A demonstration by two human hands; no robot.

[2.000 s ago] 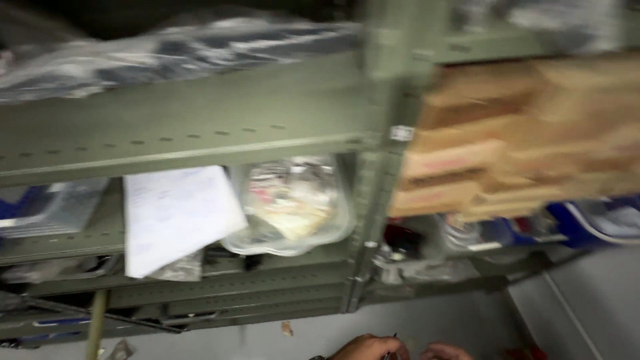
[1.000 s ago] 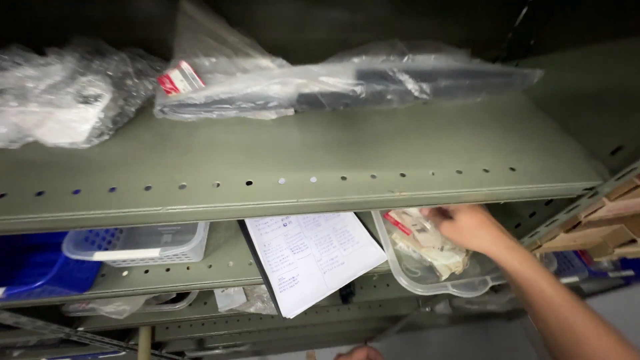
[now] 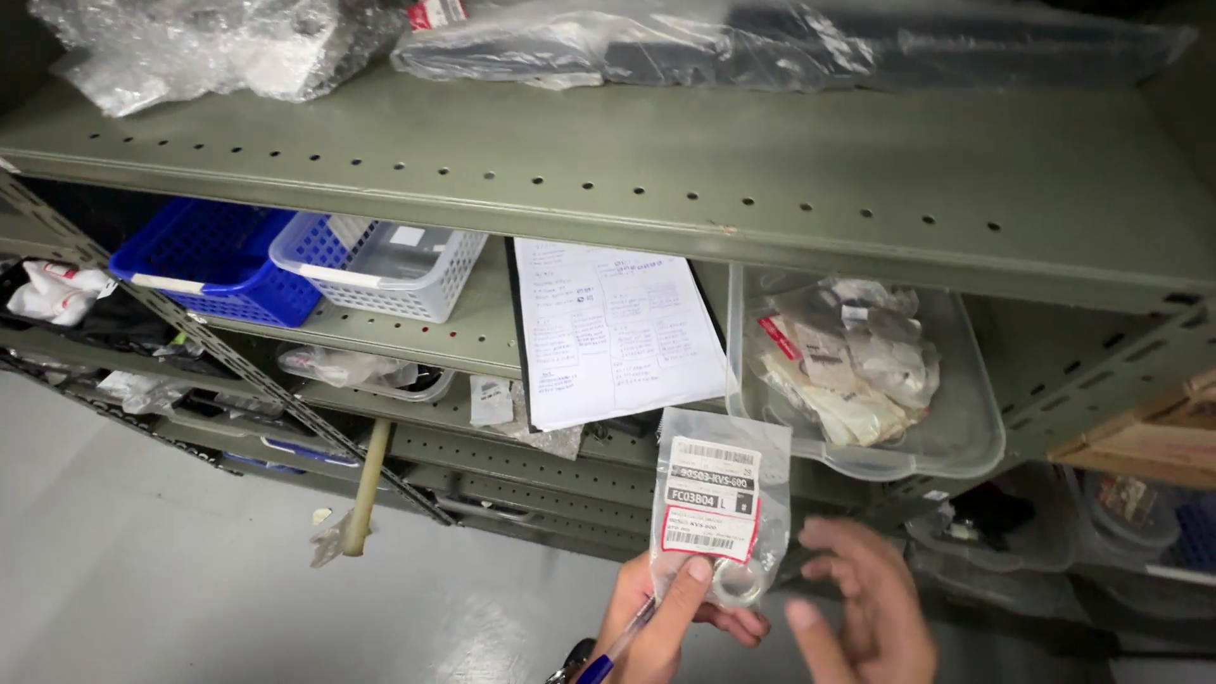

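My left hand (image 3: 660,608) grips a small clear plastic bag (image 3: 724,484) by its lower edge, thumb in front. The bag bears a printed label with barcodes and holds a metal ring (image 3: 737,581). A pen (image 3: 622,641) with a blue end is also in this hand, slanting across the palm. Just right of the bag is my right hand (image 3: 860,603), fingers apart and holding nothing. Above the hands, a clear plastic tub (image 3: 964,427) on the shelf holds several bagged parts (image 3: 845,366). Handwritten sheets (image 3: 617,332) on a dark clipboard lie left of the tub, overhanging the shelf edge.
A blue basket (image 3: 214,266) and a whitish basket (image 3: 408,285) sit on the shelf at left. Plastic-wrapped parts (image 3: 760,43) lie on the upper green metal shelf (image 3: 608,214). A yellowish pole (image 3: 368,489) juts below. Cardboard boxes (image 3: 1149,427) are at right.
My right hand was in the tub one second ago; now it is beside the labelled bag, which my left hand holds up. The left hand shows more fully.
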